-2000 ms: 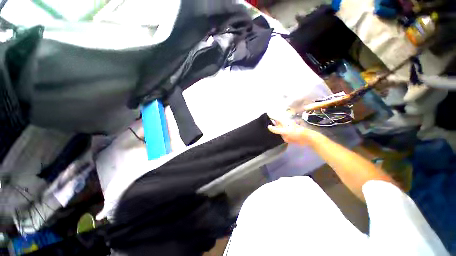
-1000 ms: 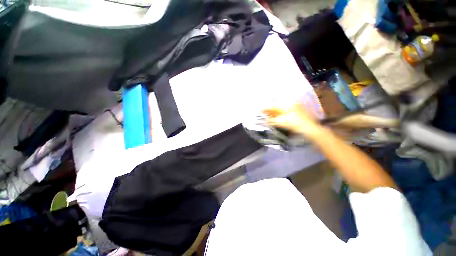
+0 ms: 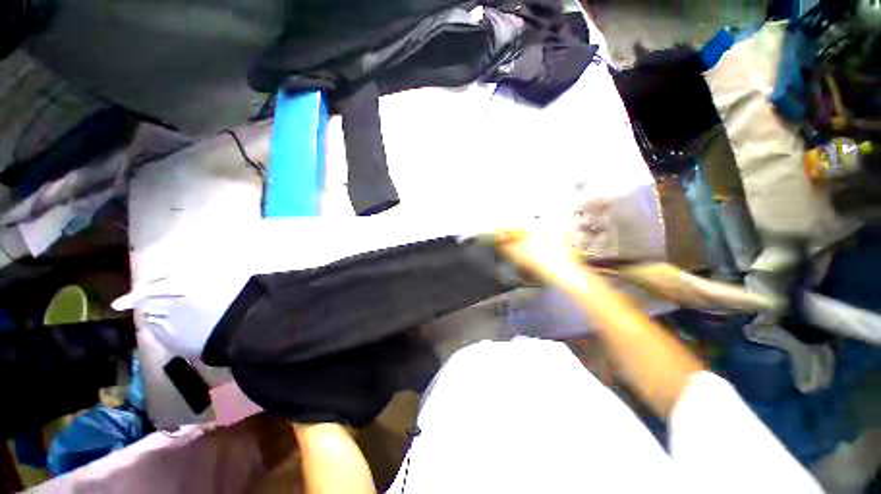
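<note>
A black garment [image 3: 328,371] hangs over the front edge of the white padded table. Its long dark sleeve [image 3: 377,294] lies along that edge, with its narrow end to the right. My right hand [image 3: 526,251], blurred, is closed on the steam iron [image 3: 491,255] at the sleeve's right end. The iron is mostly hidden by the hand and glare, and contact with the cloth is unclear. My left forearm shows at the bottom, reaching up to the garment; the left hand is hidden behind the cloth.
A blue box [image 3: 295,154] and a dark strip [image 3: 367,154] lie behind the sleeve. Other dark garments [image 3: 425,53] are heaped at the back. The iron's hose [image 3: 696,288] trails right. A small black rectangle [image 3: 187,384] lies at the front left. A yellow-orange bottle [image 3: 837,160] is at far right.
My right hand let go of the sleeve end, took the iron from the right and brought it to the sleeve. My left forearm has come into view. The camera view has shifted.
</note>
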